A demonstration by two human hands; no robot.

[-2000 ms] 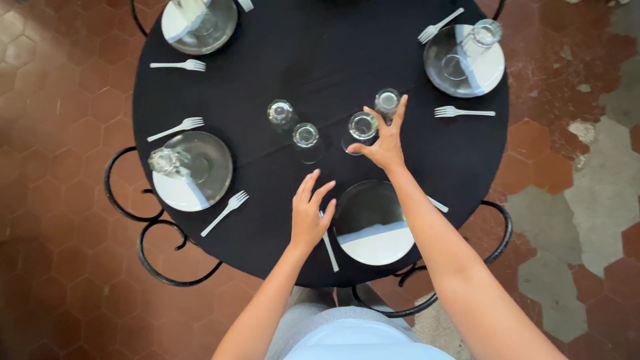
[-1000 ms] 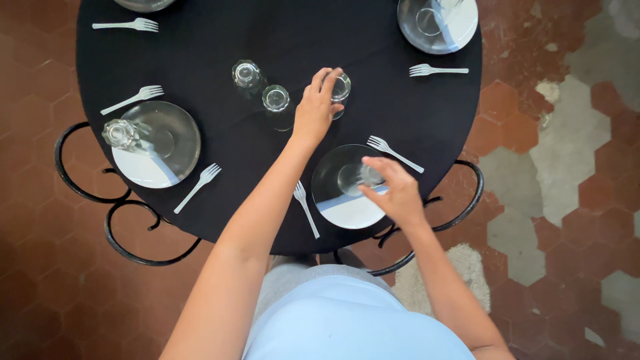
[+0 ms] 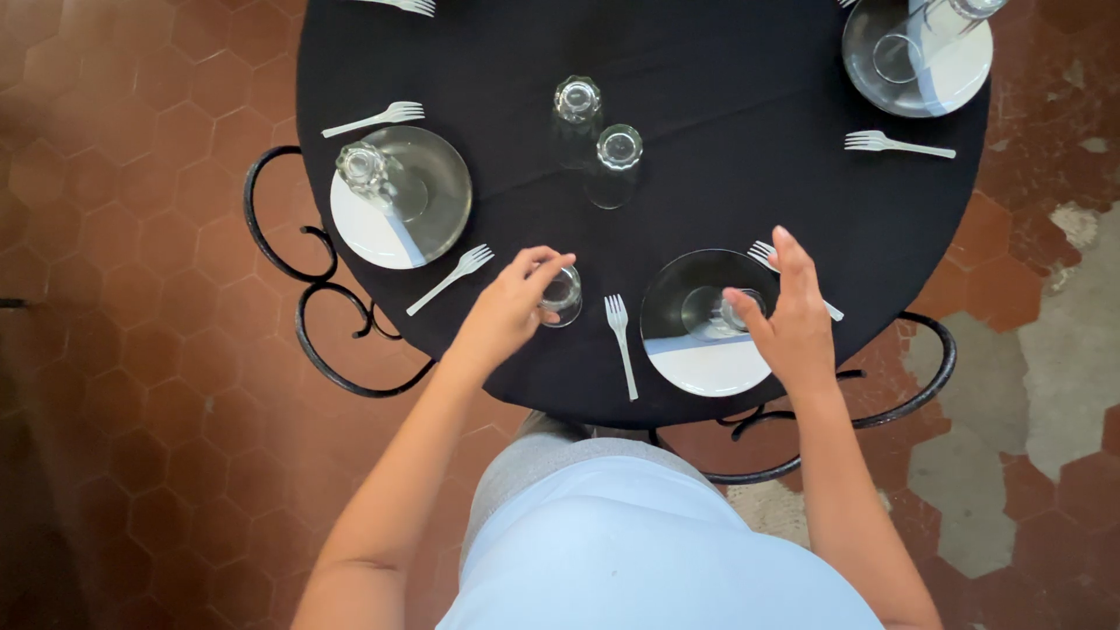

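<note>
My left hand (image 3: 518, 302) has its fingers around a clear drinking glass (image 3: 563, 297) near the table's front edge, left of a white fork (image 3: 619, 346). My right hand (image 3: 792, 306) is spread beside another glass (image 3: 744, 308) on the front plate (image 3: 709, 372); whether the thumb touches it is unclear. That plate looks half dark, half white, and a second fork (image 3: 833, 308) lies partly hidden behind the right hand. Two upside-down glasses, one at the back (image 3: 577, 105) and one nearer (image 3: 618, 153), stand together on the black tablecloth (image 3: 717, 188).
A plate with a glass sits at the left (image 3: 455, 188), another at the upper right (image 3: 862, 74). Forks lie beside them (image 3: 451, 280), (image 3: 901, 146). Black scrolled metal chair backs (image 3: 302, 280), (image 3: 949, 359) stand around the table over a hexagonal tile floor.
My left hand has brought a glass from the table's middle to the front edge. My right hand moved from the middle glasses to the front plate, where a glass now stands, and has opened.
</note>
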